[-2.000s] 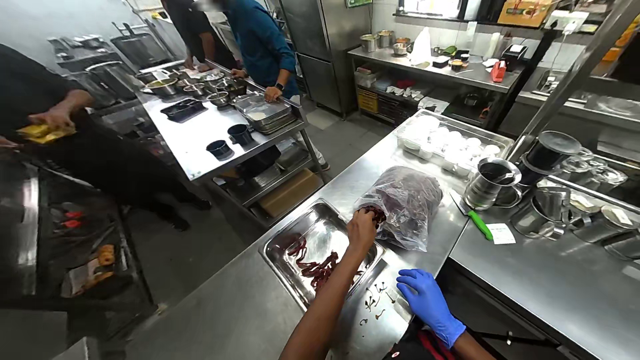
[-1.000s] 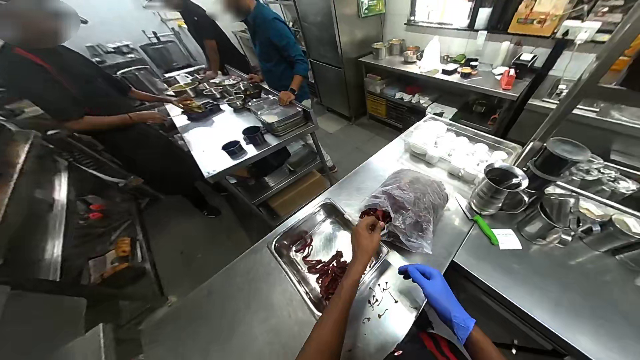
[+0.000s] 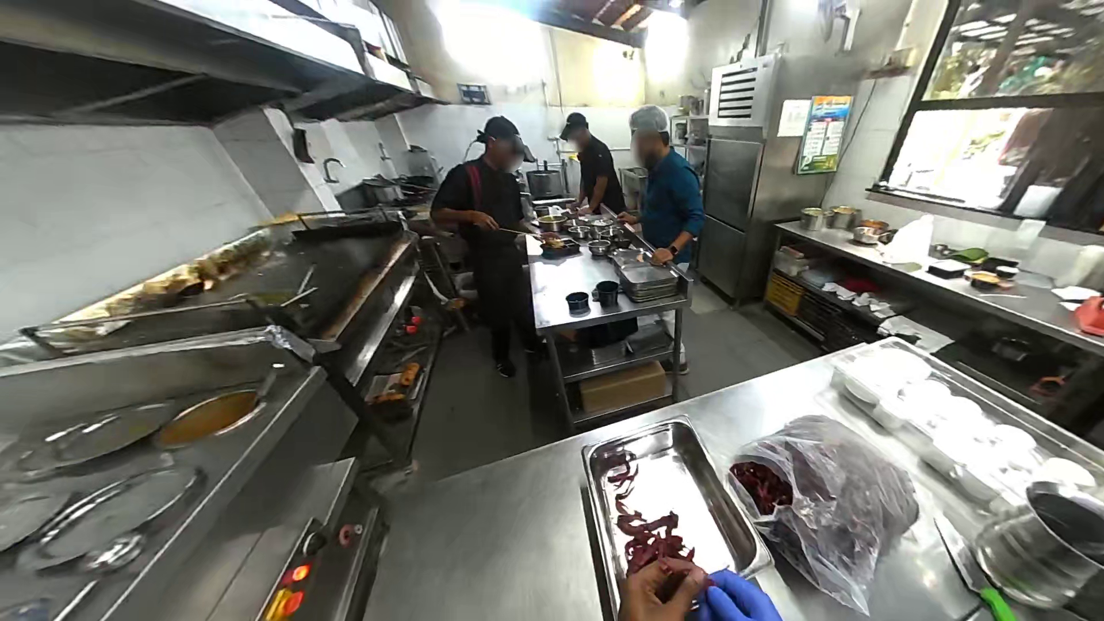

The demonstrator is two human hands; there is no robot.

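Note:
Low in the head view, my bare left hand [image 3: 662, 590] and my right hand in a blue glove [image 3: 735, 597] meet over the near end of a steel tray [image 3: 695, 448]. A small dark red piece shows between their fingertips; which hand grips it is hard to tell. Dark red dried chillies [image 3: 655, 542] lie in the tray, just beyond my fingers. Right of the tray rests a clear plastic bag [image 3: 849, 509] full of the same chillies, its mouth facing the tray.
Behind the bag stands a plastic tray of white cups [image 3: 957, 414]. A green-handled knife [image 3: 992, 599] lies beside a steel jug [image 3: 1035, 552]. Several people work around a steel table [image 3: 552, 302] across the aisle. Cooking ranges [image 3: 259, 345] line the left side.
The bare hand has left the bag's mouth and come to the gloved hand at the tray's near end. The view has swung up and left.

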